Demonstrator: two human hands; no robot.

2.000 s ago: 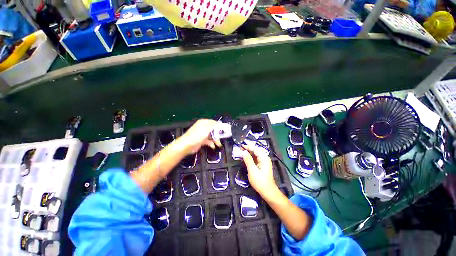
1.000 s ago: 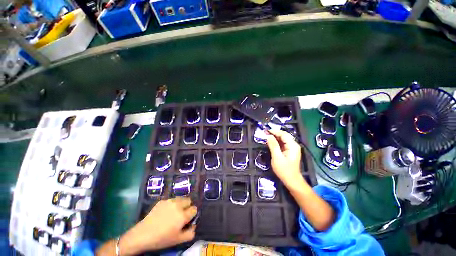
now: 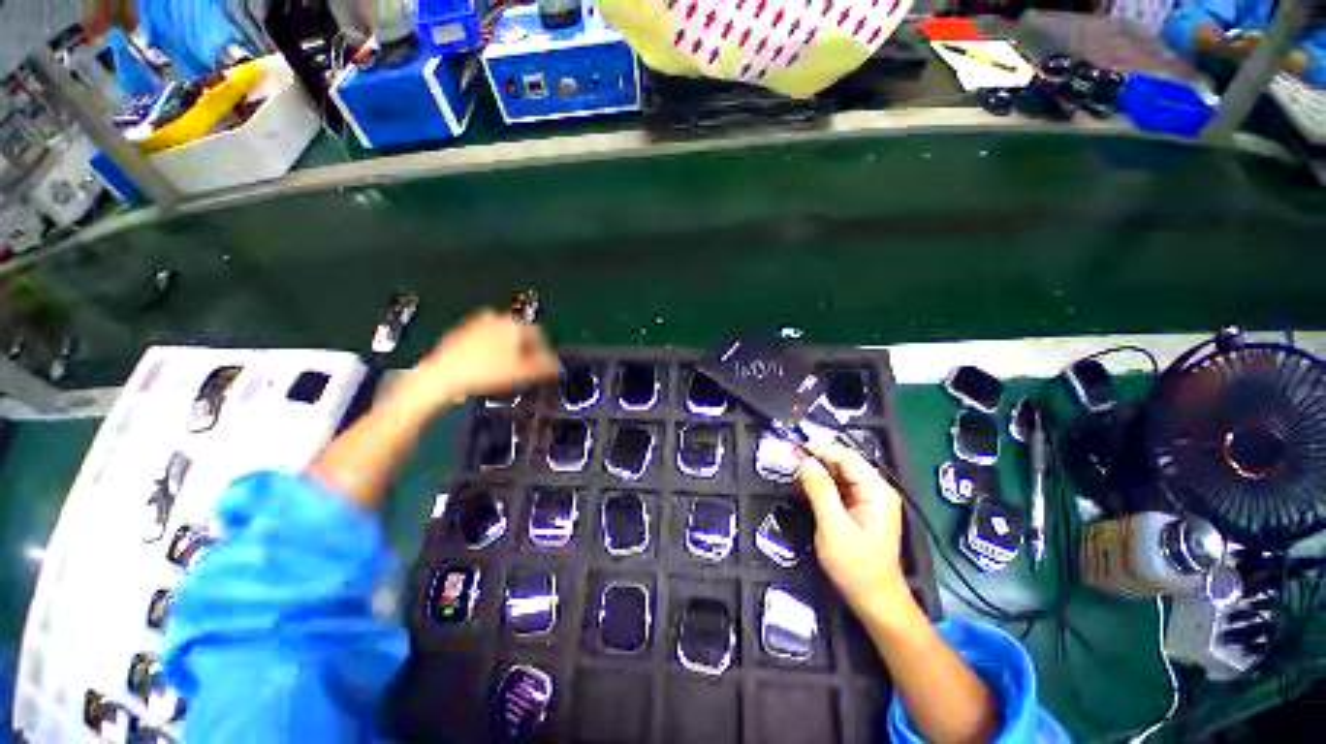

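Note:
A black foam compartment tray [image 3: 611,698] holds rows of square watch units. One watch unit [image 3: 524,698] sits tilted in the front row; another [image 3: 454,593] shows a lit face. My left hand [image 3: 495,353] is over the tray's far left corner, beside an open watch unit [image 3: 525,305] on the belt; its fingertips are hidden, so I cannot tell what it holds. My right hand [image 3: 851,509] pinches a small piece or cable end, partly hidden by the fingers, at the lower edge of a flat black box [image 3: 771,381] with white print at the tray's upper right.
A white tray [image 3: 87,538] with open units is at left. Loose watch units [image 3: 976,435], a pen-like tool [image 3: 1037,487], cables, a bottle [image 3: 1134,555] and a fan [image 3: 1251,443] are at right. The green belt [image 3: 698,218] runs beyond, with blue boxes [image 3: 561,73] behind.
My left hand has moved from the tray's front row up to its far left corner. A watch unit now shows in the front row. My right hand stays by the black box.

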